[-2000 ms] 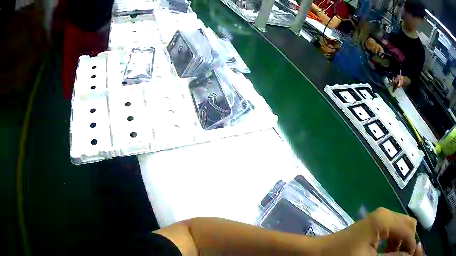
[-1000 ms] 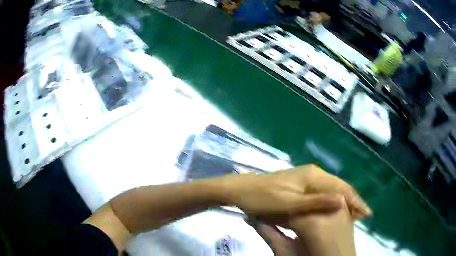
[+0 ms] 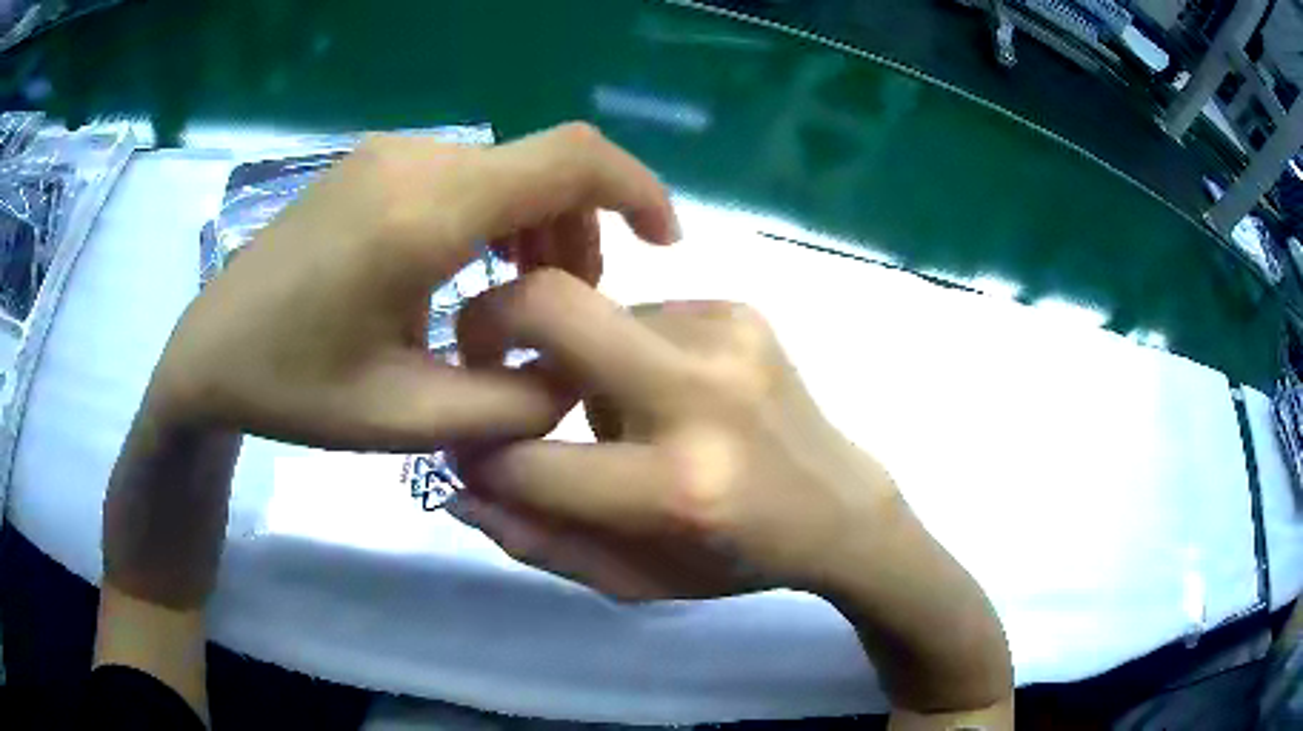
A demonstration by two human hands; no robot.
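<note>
My left hand [image 3: 357,293] and my right hand [image 3: 700,450] are raised over the white bench, with their fingertips meeting. The right thumb and fingers close around the left thumb tip; whether anything thin lies between them cannot be told. The left index finger is bent and stands apart. A clear plastic bag, marked by a black triangular recycling mark [image 3: 430,486], lies flat below the hands. Bagged frames [image 3: 265,193] under shiny film lie behind my left hand and are partly hidden by it.
White foam sheet [image 3: 1000,429] covers the bench. The glossy green belt [image 3: 857,157] runs along its far side. Shiny wrinkled film [image 3: 57,193] is at the left edge. A dark seam or edge crosses the bench at the right. Equipment stands beyond the belt at the upper right.
The view has swung right and down to the bench. The hands, overlapping a second ago, are now both fully seen with fingertips touching. The tray of bagged frames has mostly left the view.
</note>
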